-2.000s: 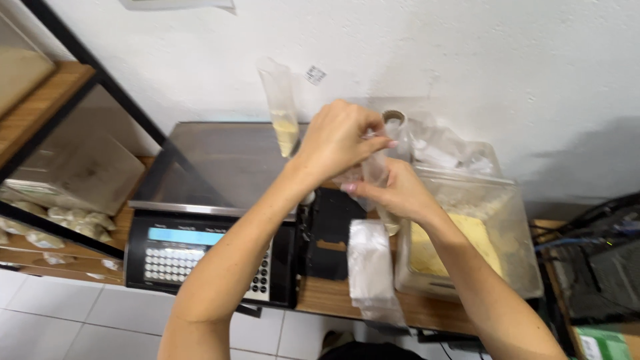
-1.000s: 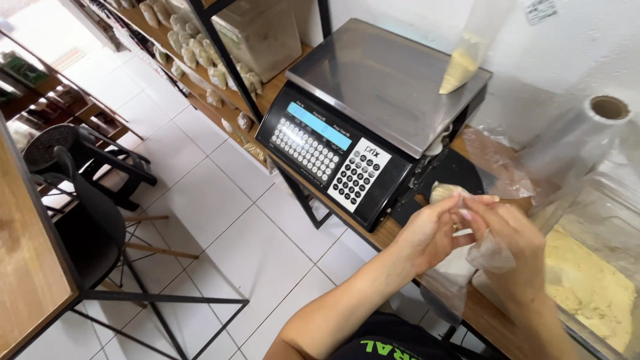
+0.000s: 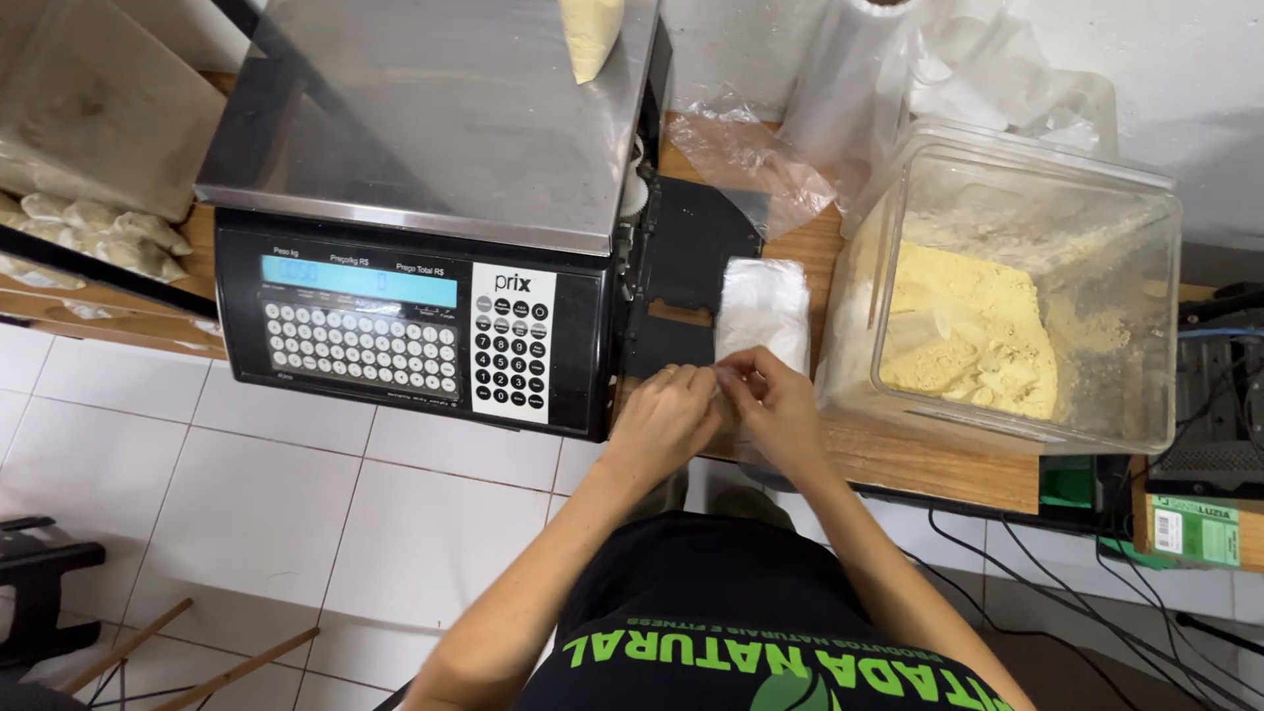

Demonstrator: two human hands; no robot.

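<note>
My left hand and my right hand meet at the wooden table's front edge, fingertips together on the near end of a stack of thin clear plastic bags. Fingers hide just what they pinch. To the left stands a label-printing scale with a steel plate; a clear bag of pale yellow powder rests at the plate's back, its upper part out of view. On the right, a clear plastic bin holds yellow powder with a clear scoop-like piece partly sunk in it.
A roll of clear plastic stands behind the bin beside crumpled film. Small filled bags lie on a shelf at the far left, next to another bin. Cables hang at the lower right; stool legs show at lower left.
The view has swung widely. One second ago my hands held a small bag-like bundle beside the scale; now they are at the stack of bags, and that bundle is not seen.
</note>
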